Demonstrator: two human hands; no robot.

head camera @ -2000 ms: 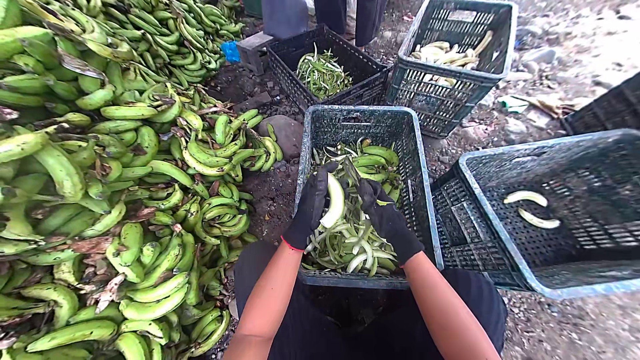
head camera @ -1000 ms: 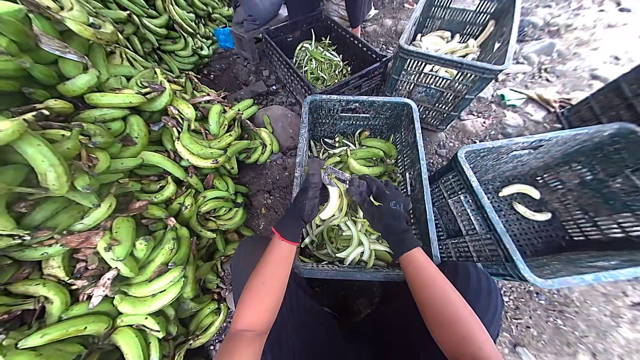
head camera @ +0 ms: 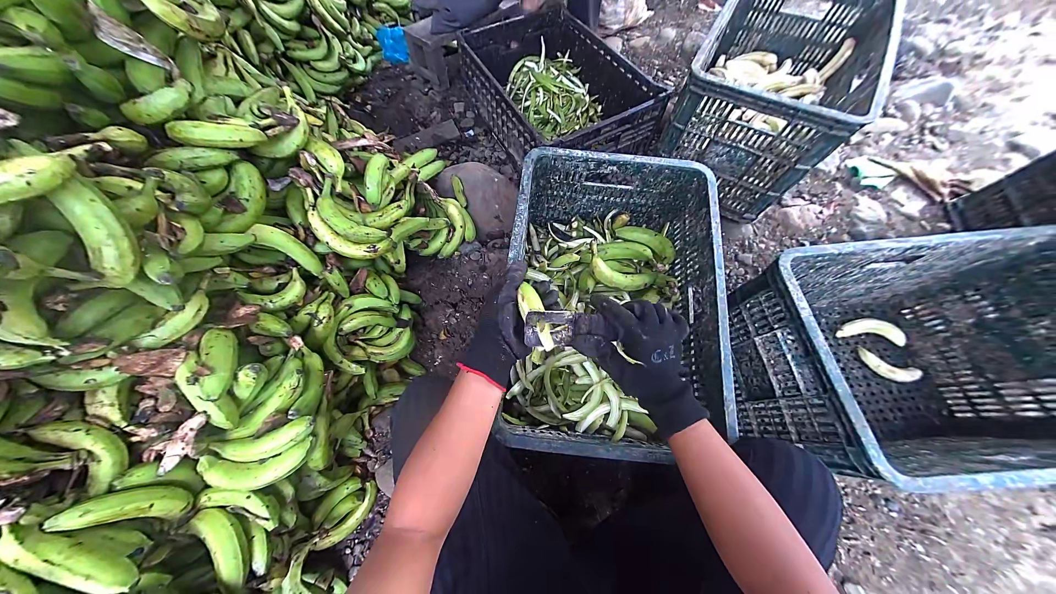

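Note:
Dark gloves cover both hands above a plastic crate (head camera: 726,330) between my knees. My left hand (head camera: 505,326) is closed around a partly peeled plantain (head camera: 529,299), its upper end showing pale yellow. My right hand (head camera: 648,351) grips a dark flat peeling tool (head camera: 553,328), whose blade end lies across the plantain. A strip of peel hangs by the right fingers. Below the hands, pale and green peels (head camera: 590,396) fill the near part of the crate. Unpeeled green plantains (head camera: 623,264) lie at its far side.
A large heap of green plantains (head camera: 247,388) covers the left. Beyond stand a black crate (head camera: 487,82) of peels and a tall crate (head camera: 775,103) of peeled plantains. At right, another crate (head camera: 833,388) holds two peeled plantains (head camera: 874,330). A rock (head camera: 478,198) lies beside my crate.
The mostly bare plantain seen two seconds ago between my hands is out of sight; a plantain with green skin is now in my left hand. The peeling tool now shows plainly in my right.

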